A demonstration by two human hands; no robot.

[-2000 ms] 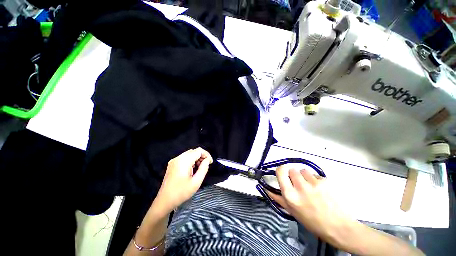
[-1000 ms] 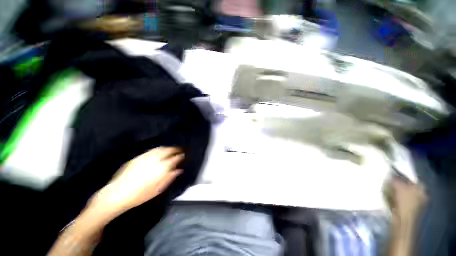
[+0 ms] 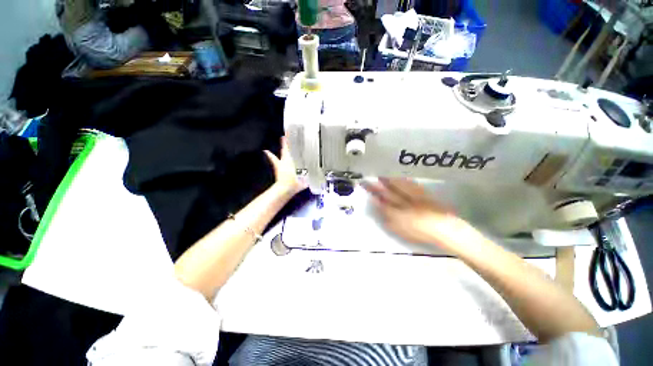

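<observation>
The black garment lies over the left and back of the white table, left of the machine. The white "brother" sewing machine stands across the middle right. My left hand is at the left side of the machine head, beside the garment; its fingers are partly hidden behind the head. My right hand is under the machine arm, right of the needle area, blurred, with no object visible in it. The black-handled scissors lie at the table's right end.
A green-rimmed basket is at the left. A tan strip lies on the table's right part. A white basket with plastic stands behind the machine. Part of a person shows at the upper left.
The scissors have gone from my right hand to the table's right end. My right hand has moved under the machine arm, my left to the machine head. The garment has shifted back and left.
</observation>
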